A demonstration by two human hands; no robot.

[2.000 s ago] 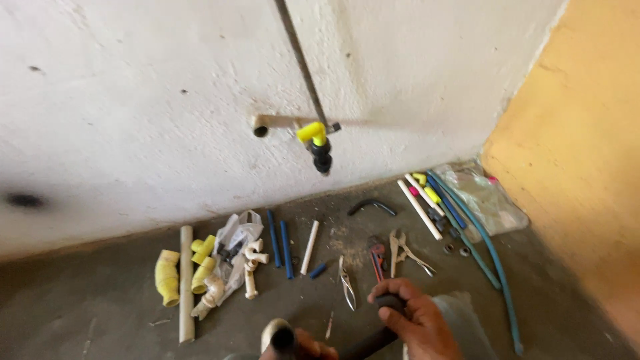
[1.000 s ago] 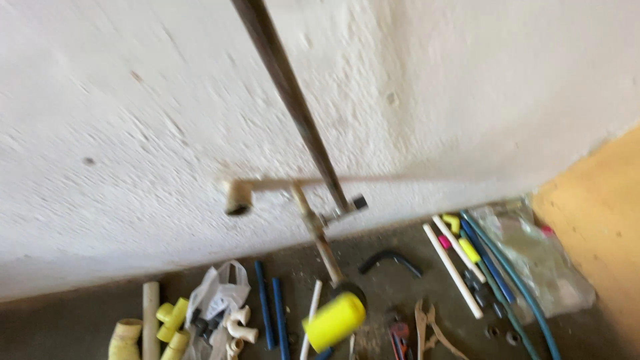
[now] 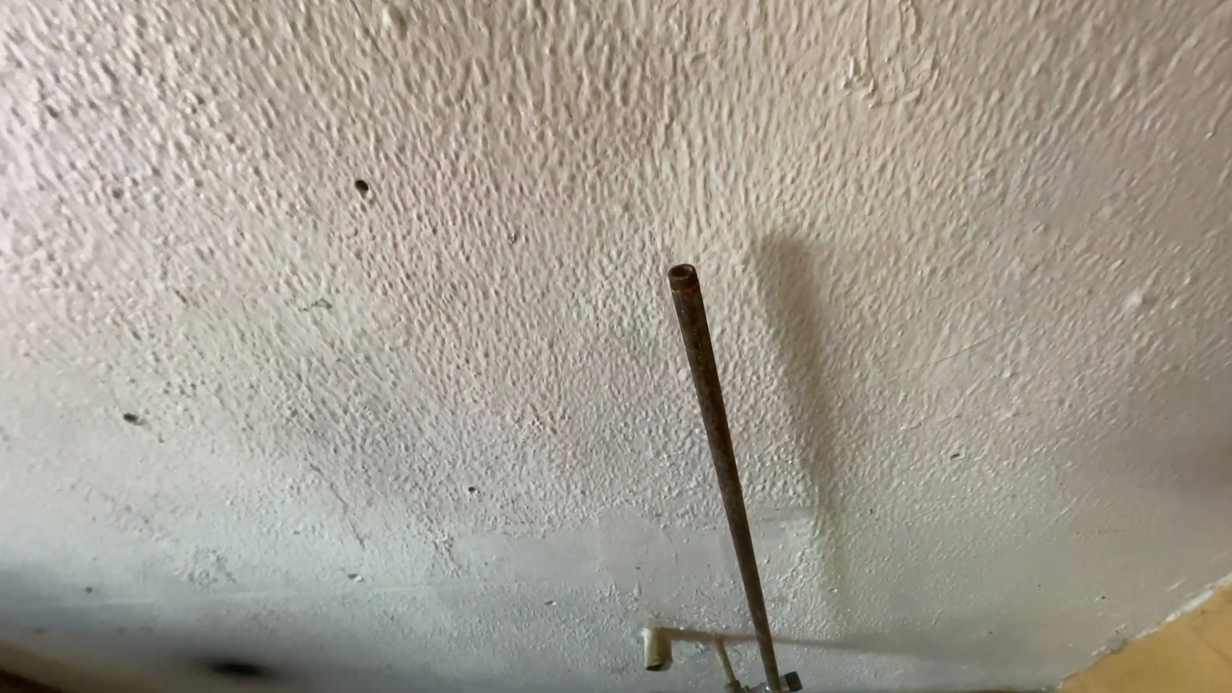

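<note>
Neither my left hand nor my right hand shows in the head view. A rusty metal pipe (image 3: 720, 433) stands out in front of the white wall, its open, threaded-looking top end uppermost. Its lower end meets a dark fitting (image 3: 791, 681) at the bottom edge, where the rest is cut off. Left of that, a cream pipe elbow (image 3: 657, 649) with a dark opening juts from the wall. A thin pale pipe (image 3: 724, 660) runs down between the elbow and the metal pipe.
The rough white plaster wall (image 3: 539, 366) fills most of the view and has several small holes. A yellow wall (image 3: 1169, 647) meets it at the lower right. The metal pipe casts a shadow to its right.
My hands, seen at the bottom two seconds ago, are out of view. The view has swung up the wall, so the floor with its pipes, fittings and pliers no longer shows.
</note>
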